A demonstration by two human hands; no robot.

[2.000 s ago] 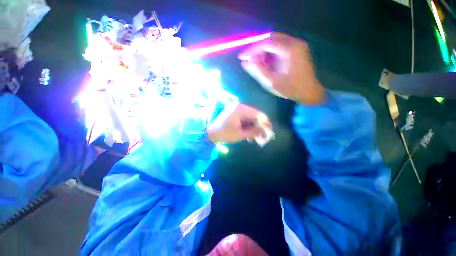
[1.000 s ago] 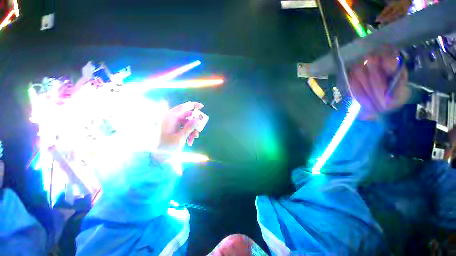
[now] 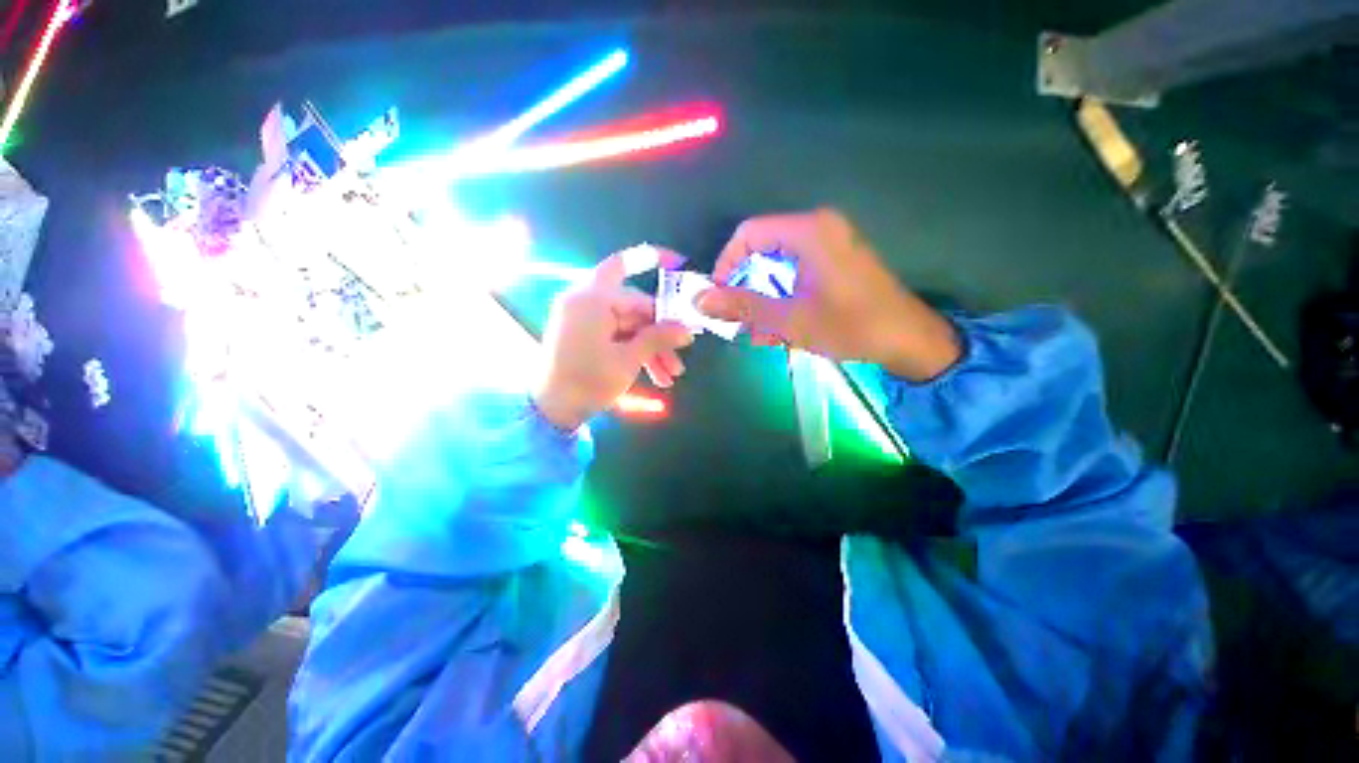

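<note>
My left hand and my right hand meet in front of me. A small white square piece is between their fingertips, gripped by both hands. My right hand also holds the whitish control end of a lit LED strip, which hangs below the hand towards my right sleeve and glows white-green. A pale flat strip lies beside it. How the white piece and the control end touch is hidden by the fingers.
A bright pile of lit strips lies at my left forearm, with blue and red strips sticking out of it. A grey metal bracket, a wooden-handled tool and thin rods lie at right. Another person's blue sleeve is at far left.
My right hand has come back from the far right with the lit strip and now meets my left hand at the white piece. The camera view has shifted.
</note>
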